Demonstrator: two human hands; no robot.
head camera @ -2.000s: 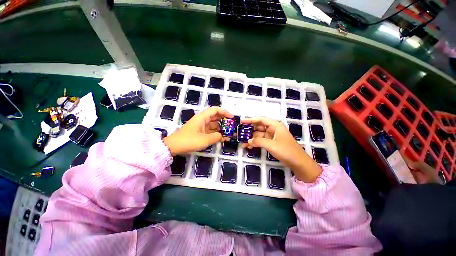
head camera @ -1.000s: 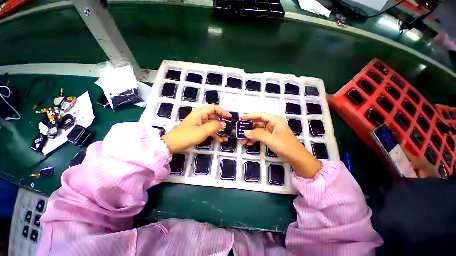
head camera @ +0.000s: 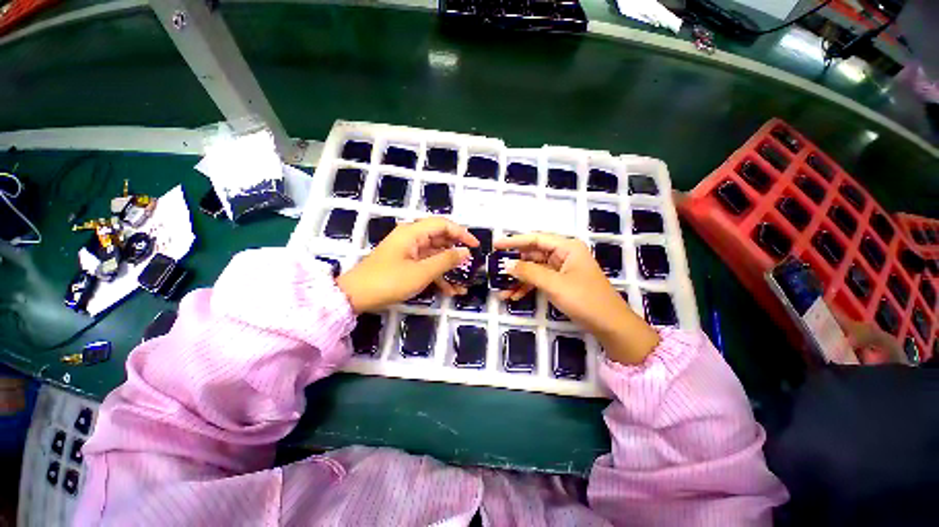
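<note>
A white component tray (head camera: pixel 492 377) lies in front of me, with dark square watch units in most of its pockets and a few bare pockets near the upper middle. My left hand (head camera: pixel 412 266) holds a dark watch unit (head camera: pixel 468 266) above the tray's middle. My right hand (head camera: pixel 564 280) holds another dark unit (head camera: pixel 503 270) by its side, thumb across its face. The two units are side by side, close together. Whether they touch is too small to tell.
A red component tray (head camera: pixel 767 211) with dark units is at right, beside a neighbour's hand and a smartphone (head camera: pixel 808 304). Loose parts on white paper (head camera: pixel 175 229) and a crumpled white bag (head camera: pixel 242 165) lie left, by a metal post (head camera: pixel 211 67). A black tray (head camera: pixel 515 14) is across the bench.
The two units' faces, brightly patterned earlier, now look darker. My right thumb now covers more of its unit. Both hands stay over the tray's middle.
</note>
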